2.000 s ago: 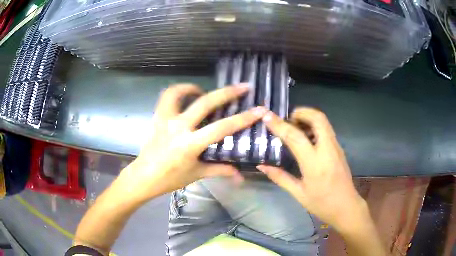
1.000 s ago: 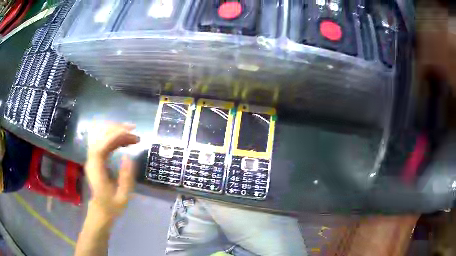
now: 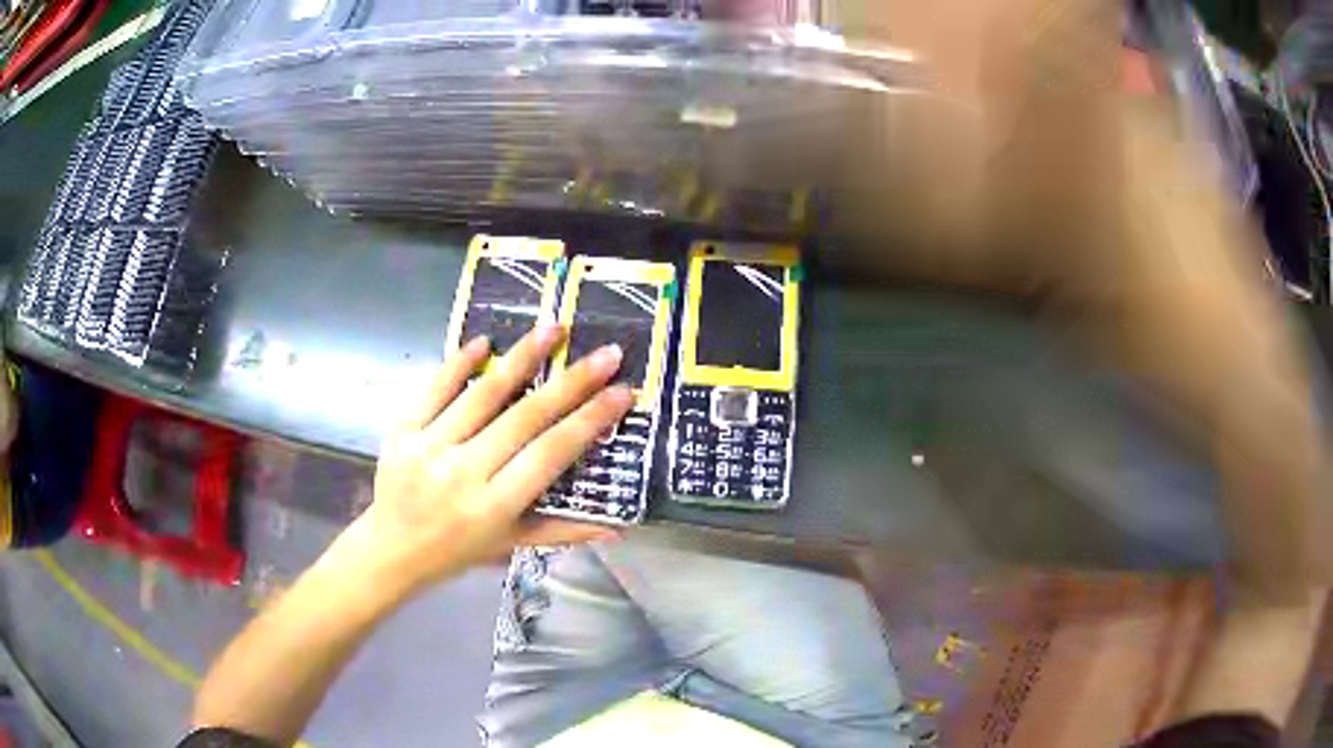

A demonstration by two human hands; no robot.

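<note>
Three keypad handsets with yellow-framed screens lie face up side by side on the dark green bench; the rightmost handset shows whole. My left hand lies flat over the left handset and the middle handset, fingers spread, hiding part of both. My right hand is a blur at the upper right, over the stack of clear blister trays. Whether it holds anything cannot be seen.
Rows of stacked black slabs stand at the left of the bench. A red stool is on the floor at the lower left. A brown carton-like surface is below the bench at the right. Cables show at the upper right.
Two seconds ago both hands were around a batch of black slabs; one second ago three handsets lay face up. Since then my left hand has moved right onto two handsets, and the rightmost now lies slightly apart.
</note>
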